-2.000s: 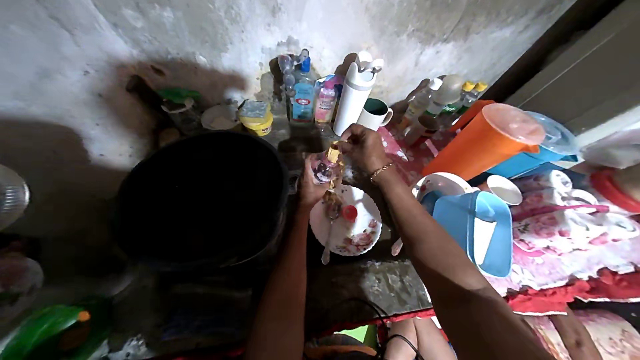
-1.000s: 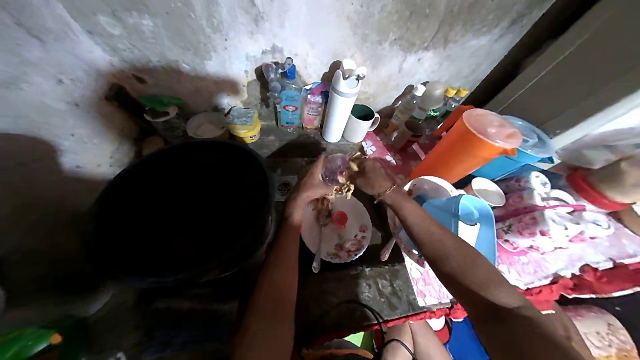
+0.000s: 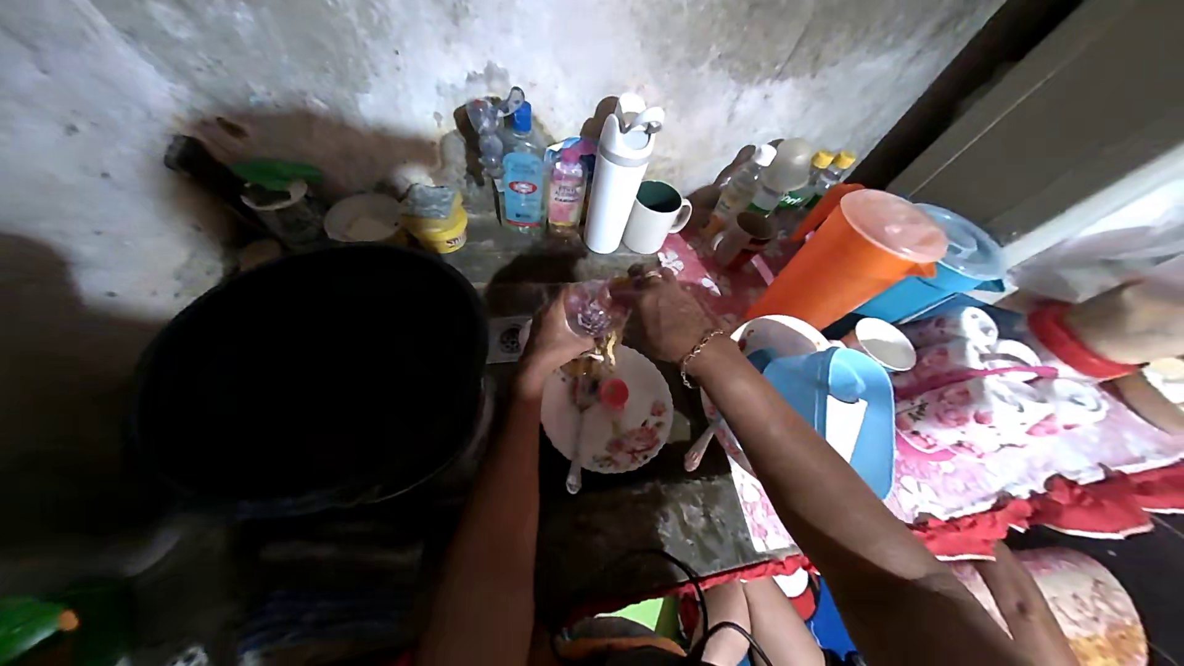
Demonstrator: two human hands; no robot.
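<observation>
My left hand [image 3: 552,338] holds a small clear container [image 3: 592,310] tilted above a floral plate [image 3: 638,430]. Beside it, my right hand [image 3: 668,314] has its fingers curled at the container's right side; what they grip is hidden. Pale yellowish food bits [image 3: 606,350] hang below the container, over the plate's upper edge. On the plate lie a small red cap-like piece [image 3: 614,393], some darker bits and a spoon [image 3: 575,453] whose handle reaches over the near rim.
A large black basin [image 3: 310,379] stands left. Along the wall are a yellow tub [image 3: 439,227], a blue bottle [image 3: 524,185], a white flask [image 3: 618,185] and a mug [image 3: 652,217]. Right are an orange pitcher [image 3: 832,264], a blue plastic container [image 3: 874,416] and another person's arm [image 3: 1124,319].
The container has gone from fairly upright to tilted over the plate, with food bits now hanging beneath it. Another person's arm has come further into view at the right.
</observation>
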